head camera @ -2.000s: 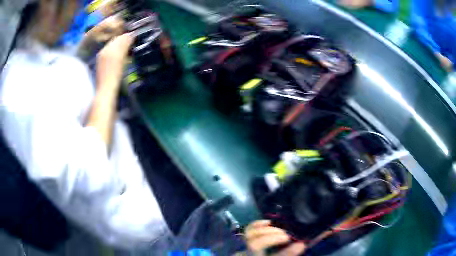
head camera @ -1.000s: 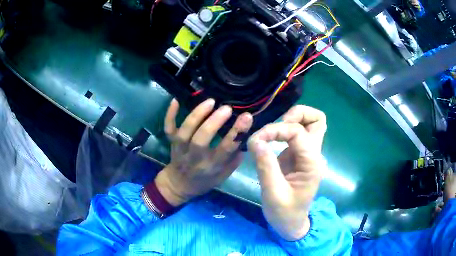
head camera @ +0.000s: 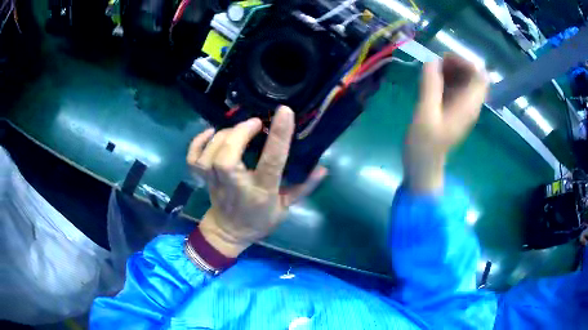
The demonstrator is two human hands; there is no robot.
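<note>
An open black projector unit point(head camera: 345, 119) stands on the green bench top in front of me, with its dark round lens opening point(head camera: 284, 64) facing up towards me. A board with a yellow block point(head camera: 215, 46) stands at its left side. Red, yellow and dark leads point(head camera: 361, 67) run down its right side. My left hand point(head camera: 242, 167) rests on the unit's near edge, fingers spread, index finger just below the lens opening. My right hand point(head camera: 448, 103) is raised to the right of the unit, blurred, fingers curled; whether it holds anything cannot be told.
The green bench top point(head camera: 351, 222) curves across the view. A clear plastic bag point(head camera: 119, 222) hangs at its near edge by black tabs point(head camera: 133, 177). Another unit point(head camera: 558, 216) stands at the far right, beside a blue sleeve point(head camera: 548, 300). Dark units with leads stand at upper left.
My right hand has moved away from the unit's near edge, up and to the right. My left hand's index finger has moved up towards the lens opening. The unit sits slightly further left in view.
</note>
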